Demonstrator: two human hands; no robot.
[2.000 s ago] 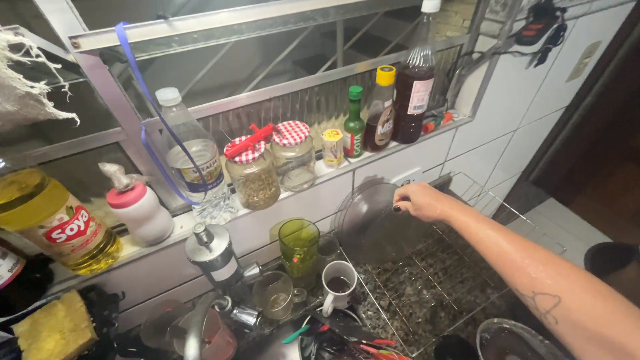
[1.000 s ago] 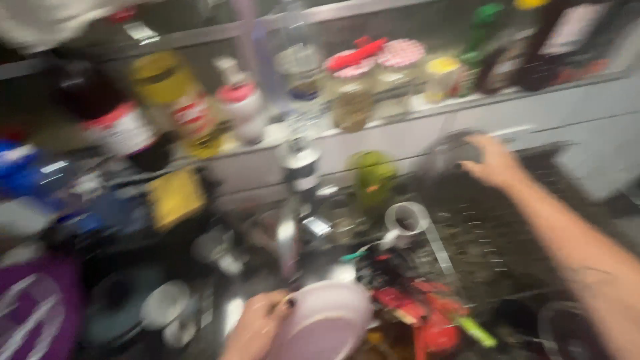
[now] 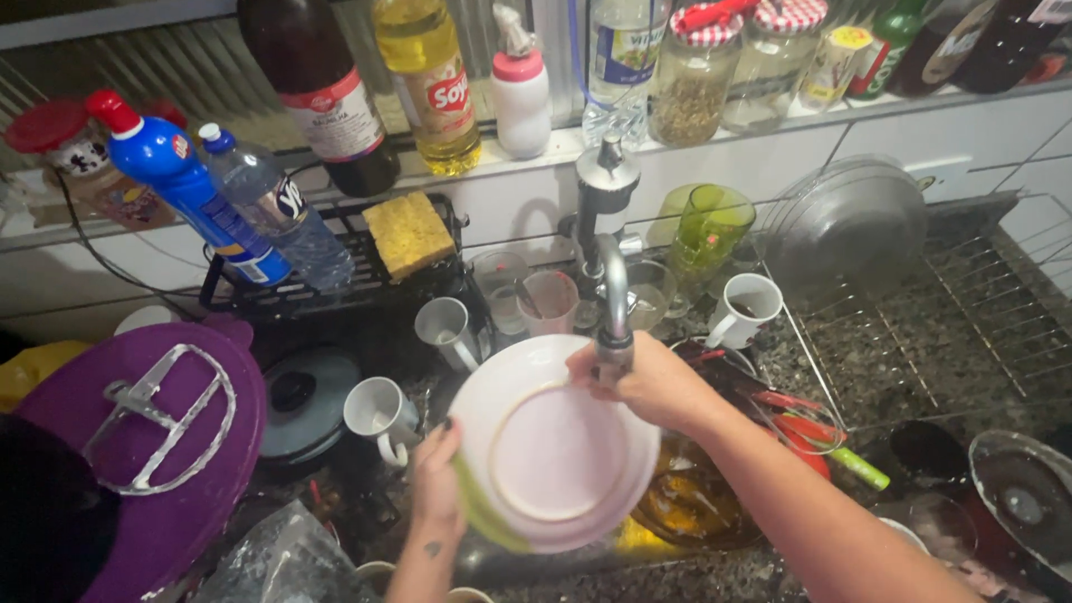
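Observation:
A pale pinkish-white plate [image 3: 557, 452] is tilted under the faucet [image 3: 617, 293], its ringed underside toward me. My left hand [image 3: 440, 473] grips its left edge, with something yellow-green along the rim beside the fingers. My right hand [image 3: 645, 389] is at the plate's upper right edge, just behind the faucet's spout; the spout hides part of the fingers, and whether they grip the rim or the spout I cannot tell. A white mug [image 3: 745, 310] with dark contents stands right of the faucet. Two more mugs, one grey-white [image 3: 381, 410], stand left of the plate.
A purple lid [image 3: 193, 469] bearing a white mixer paddle lies left. A yellow sponge [image 3: 410, 234] rests on a black rack. Glass plates [image 3: 846, 226] stand in the wire dish rack [image 3: 930, 335] at right. Bottles and jars line the sill; utensils and an amber glass dish [image 3: 699, 494] lie near the plate.
My right hand has left the glass plates at the dish rack and come to the pale plate by the faucet. My left hand and that plate have come up under the spout. The view has swung left.

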